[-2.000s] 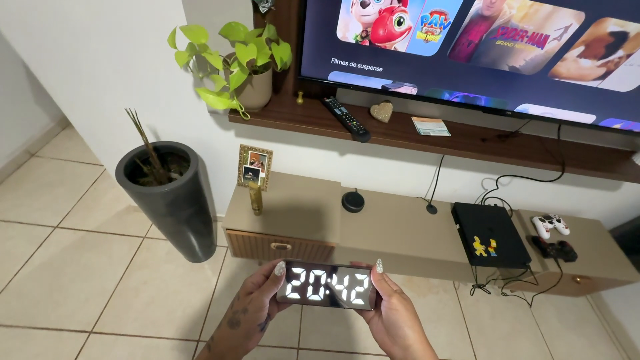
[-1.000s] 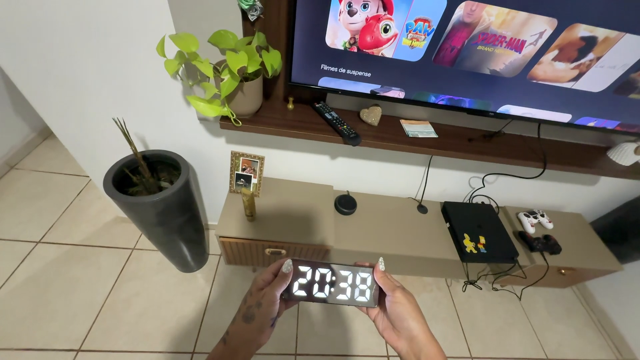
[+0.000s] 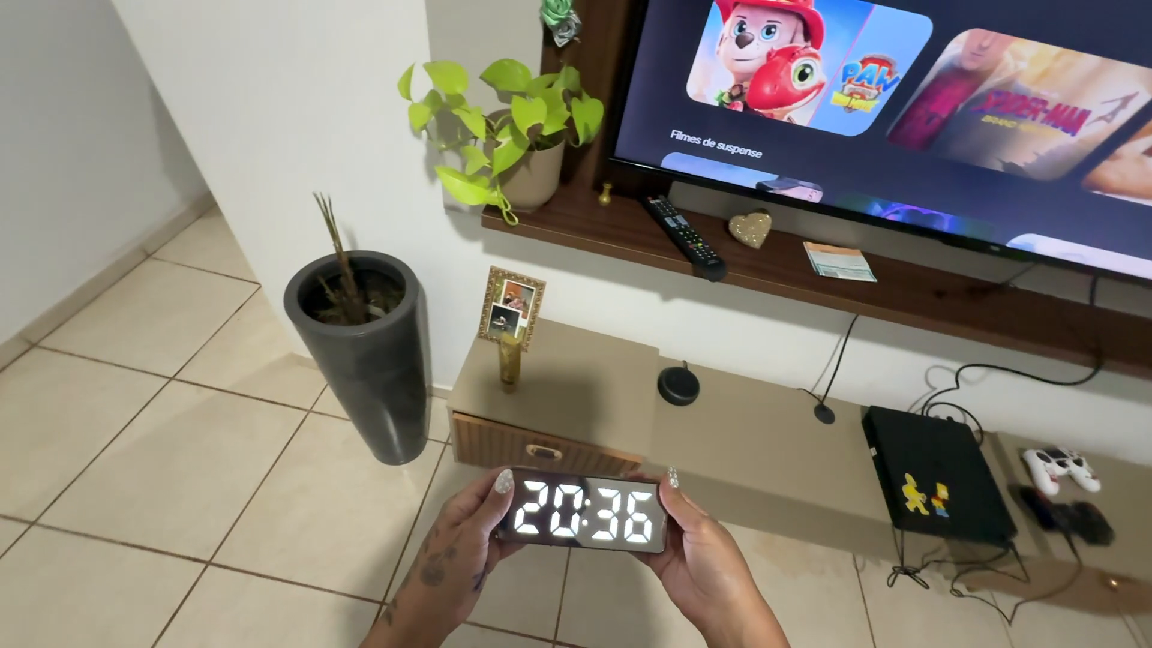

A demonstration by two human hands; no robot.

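Observation:
My left hand [image 3: 459, 540] and my right hand [image 3: 706, 549] grip the two ends of a digital clock [image 3: 585, 511] with bright white digits, low in the middle of the view. Each thumb rests near an upper corner of its face, and the fingers behind it are mostly hidden. Beyond the clock stands a low beige cabinet [image 3: 621, 378] with a slatted drawer front. On it are a gold-edged photo frame [image 3: 511, 310], a small gold bottle-like object [image 3: 509, 364] and a round black speaker-like device [image 3: 679, 385].
A tall dark planter [image 3: 369, 378] stands on the tiled floor at left. The brown wall shelf [image 3: 576, 236] holds a potted plant [image 3: 535, 171], a remote control [image 3: 684, 236] and a glittery heart [image 3: 750, 229] below a television [image 3: 864, 117]. A black console [image 3: 938, 477], white game controller [image 3: 1062, 470] and cables are at right.
The clock's display has gone from 20:42 to 20:38 and now reads 20:36. Both hands keep their hold on its ends. The view has shifted slightly.

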